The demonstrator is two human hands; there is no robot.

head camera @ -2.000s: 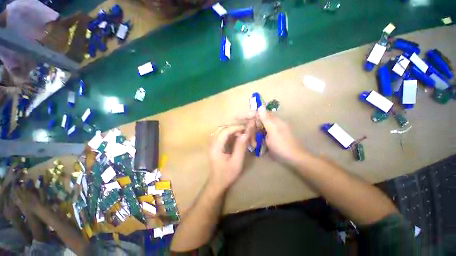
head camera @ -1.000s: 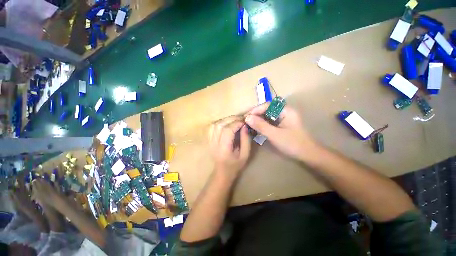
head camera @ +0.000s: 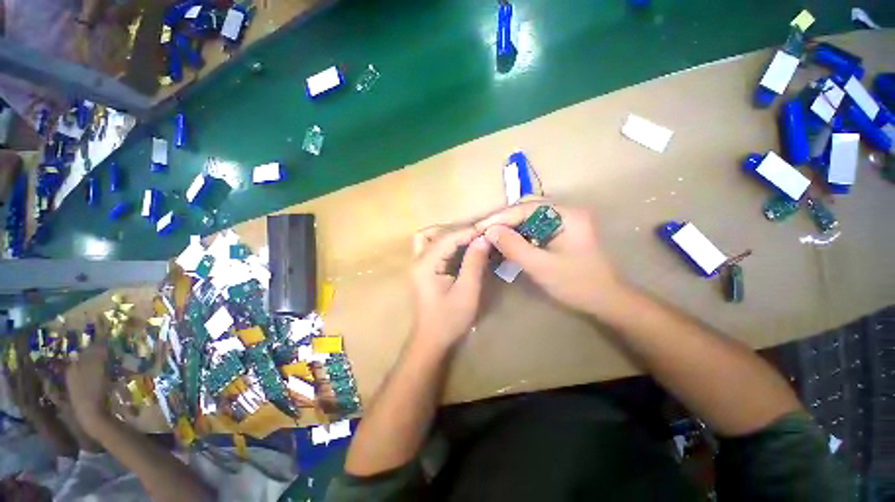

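My right hand (head camera: 569, 257) holds a green circuit board (head camera: 541, 225) against its fingers. My left hand (head camera: 447, 275) meets it, the fingertips of both pinched together. What is between the fingertips is too small to tell. A blue battery pack (head camera: 520, 176) with a white patch shows just beyond my fingers, a thin wire running from it towards the board. A pale flat piece (head camera: 507, 270) shows below my fingertips. The hands partly hide the work.
A dark block (head camera: 291, 263) and a heap of loose boards (head camera: 245, 358) lie left. Blue packs (head camera: 793, 132) are piled right, one pack (head camera: 698, 247) nearer. A white pad (head camera: 647, 132) lies on the tan bench. The green belt (head camera: 412, 98) carries packs. Another person's arm (head camera: 123, 441) is at lower left.
Since the first frame, the pack has shifted and the green board has come up onto my right hand. In the last second my hands have barely moved. Packs on the belt have shifted.
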